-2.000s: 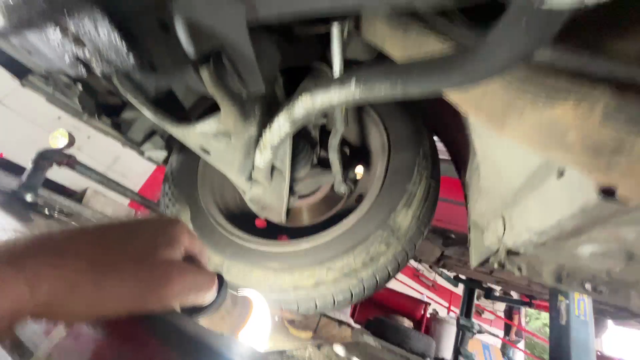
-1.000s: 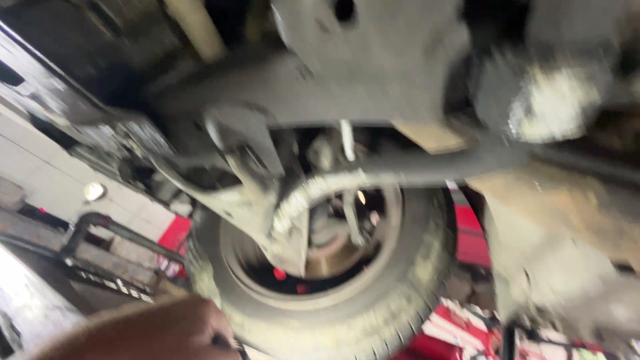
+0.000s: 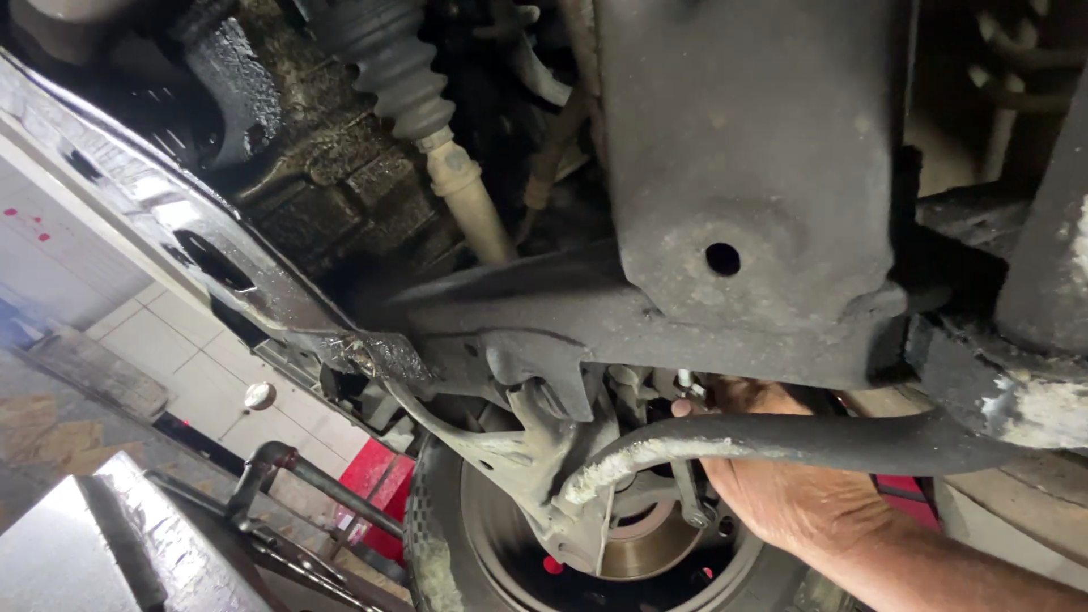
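Note:
From the lower right, my right hand reaches up behind the curved black stabilizer bar. Its fingertips are at a small metal fitting under the edge of the dark subframe; the bar and subframe hide most of the fingers, so the grip cannot be made out. Left of the hand is the lower control arm, with the wheel and brake disc beyond it. A ribbed rubber boot covers part of the drive shaft above. My left hand is out of view.
An oily metal crossmember runs along the left. At the lower left are a shiny metal block and a bent black pipe. A red object stands beside the tyre, over a tiled floor.
The hand at the lower left, holding a lit lamp two seconds ago, is no longer in view. My right hand now shows behind the stabilizer bar. The view has moved closer to the subframe.

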